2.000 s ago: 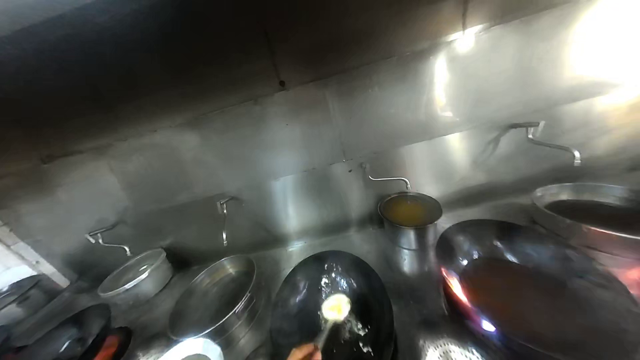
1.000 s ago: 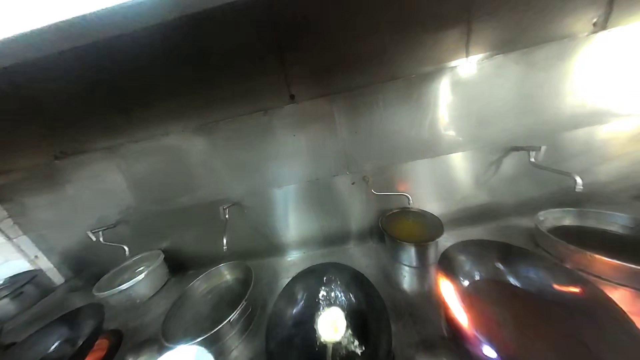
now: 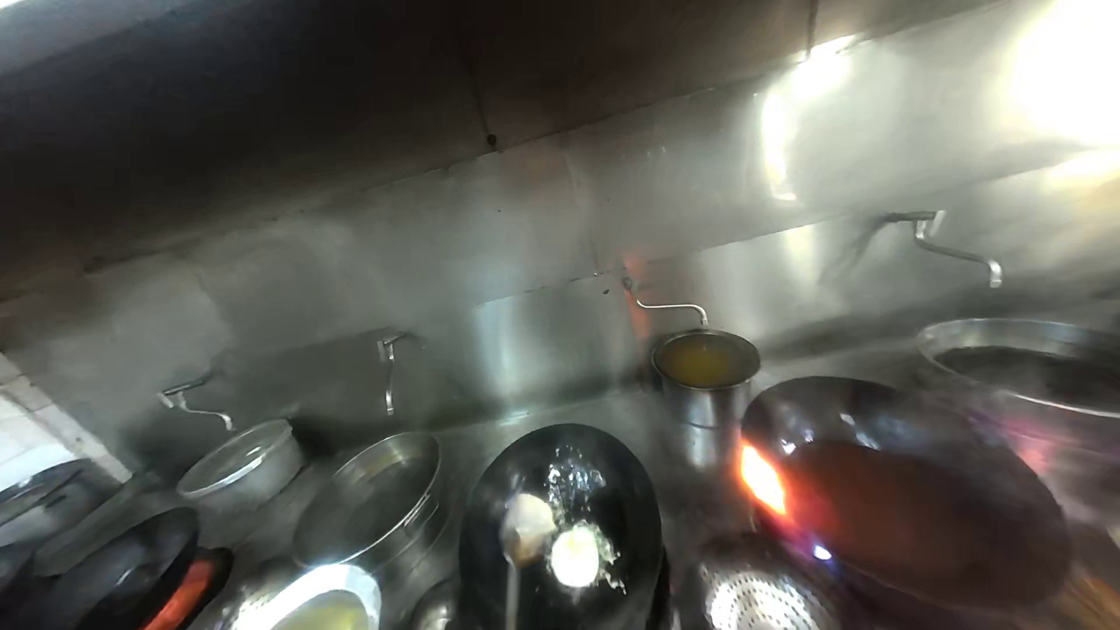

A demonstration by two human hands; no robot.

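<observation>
Neither of my hands shows in the head view now. A metal ladle (image 3: 528,528) with a long handle is over the black wok (image 3: 569,455) at bottom centre, its handle running down out of the frame; what holds it is hidden below the edge. Beside the ladle's bowl, a pale white mass of food, perhaps egg, (image 3: 576,556) lies in the wok with ragged bits and a glossy wet streak around it. A perforated metal strainer (image 3: 761,599) sits to the wok's right. At lower left is a white bowl (image 3: 359,582) with yellowish contents.
A steel pot of yellowish liquid (image 3: 707,360) stands behind. A large dark wok (image 3: 910,499) is at right, with orange flame (image 3: 763,479) at its left rim. Wide metal pans (image 3: 372,499) and a lidded pot (image 3: 241,464) are at left. Wall faucets (image 3: 954,252) reach over the range.
The hand seen at the ladle's handle two seconds ago is out of view. The ladle's bowl has moved to the left of the pale food. The flame by the large wok has grown since the first frame.
</observation>
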